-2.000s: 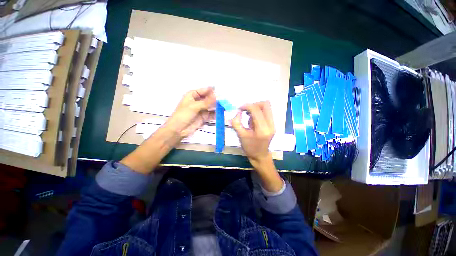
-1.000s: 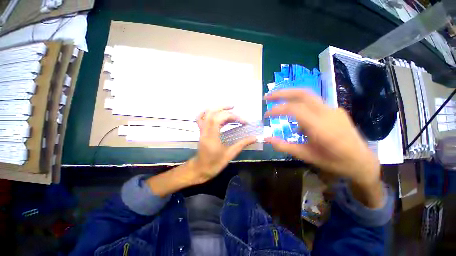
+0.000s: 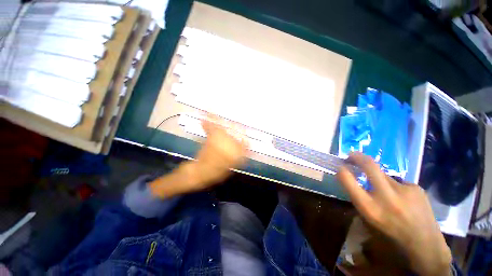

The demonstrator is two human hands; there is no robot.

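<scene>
A long white piece [image 3: 248, 141] lies near the front edge of the tan cardboard sheet [image 3: 336, 60], below a block of bright white pieces [image 3: 259, 81]. A grey, patterned strip [image 3: 307, 151] lies along its right part. My left hand [image 3: 220, 150] is blurred and rests over the middle of the near white piece; its fingertips are unclear. My right hand [image 3: 391, 207] has its fingertips at the right end of the grey strip; whether they pinch it is unclear. A thin black lead [image 3: 161, 123] curves from the left end of the near white piece.
A pile of blue strips [image 3: 385, 129] lies right of the board, just beyond my right hand. A white tray [image 3: 419, 116] with a black bundle [image 3: 456, 151] stands farther right. Stacked cardboard layers with white pieces [image 3: 54, 70] are at left. The bench's front edge [image 3: 156, 150] runs below the board.
The view has shifted and tilted. The blue strip held between both hands earlier no longer shows there. The grey strip now lies along the near white piece, and my hands are farther apart.
</scene>
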